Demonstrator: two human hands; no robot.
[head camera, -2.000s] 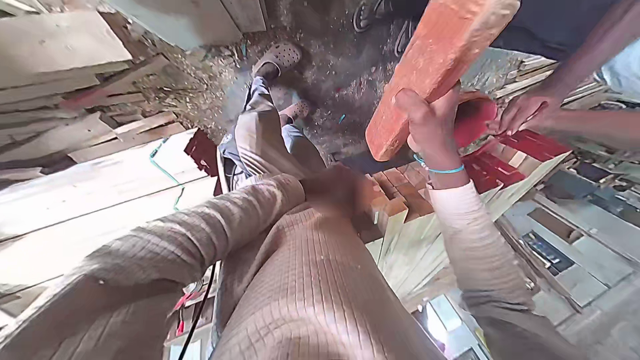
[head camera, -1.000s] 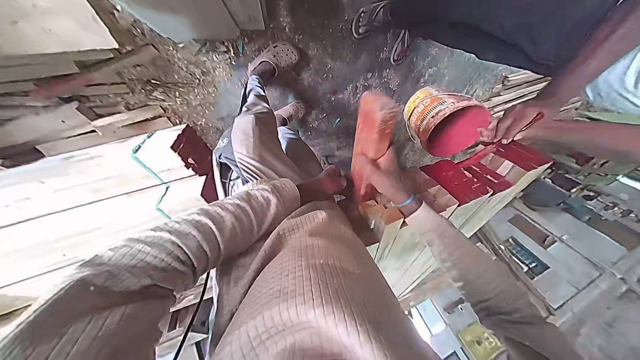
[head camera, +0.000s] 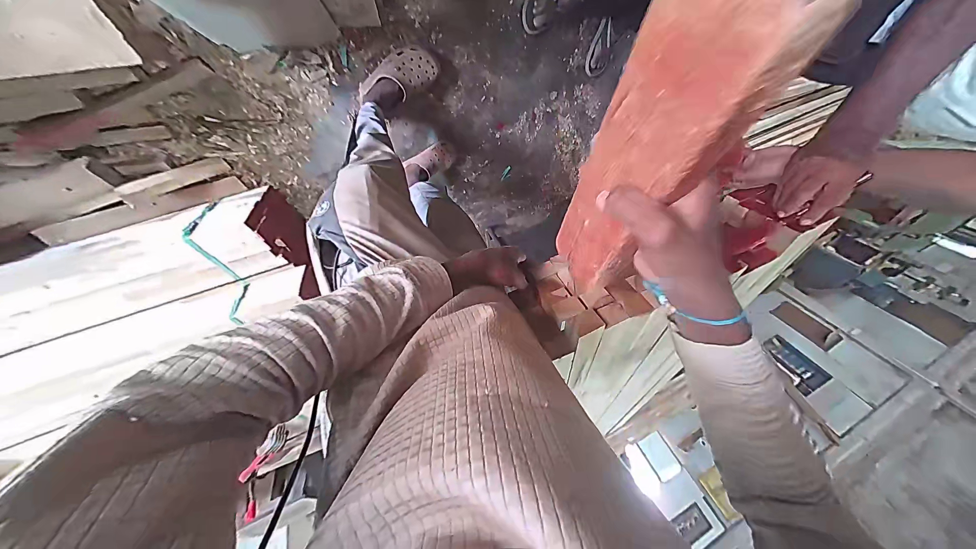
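Note:
My right hand (head camera: 675, 236), with a light blue band at the wrist, grips a long orange-red block (head camera: 671, 114), its material unclear. The block is raised and tilted, its lower end over the orange-brown ends of stacked wooden boards (head camera: 587, 305). Close to my waist, beside that stack, my left hand (head camera: 492, 268) has its fingers curled; whether it holds anything is too dark to tell. Red-painted board ends (head camera: 751, 236) lie behind my right hand, partly hidden.
Another person's hands (head camera: 816, 179) are at the red board ends on the right. Pale boards with dark red ends (head camera: 278, 229) lie stacked at the left, crossed by a green line. Scrap wood (head camera: 137, 183) and shavings cover the floor at upper left. A black cable (head camera: 293, 473) hangs below.
The block in my right hand was low against the board ends one second ago; it is now raised up and to the right. The paint bucket seen then no longer shows clearly.

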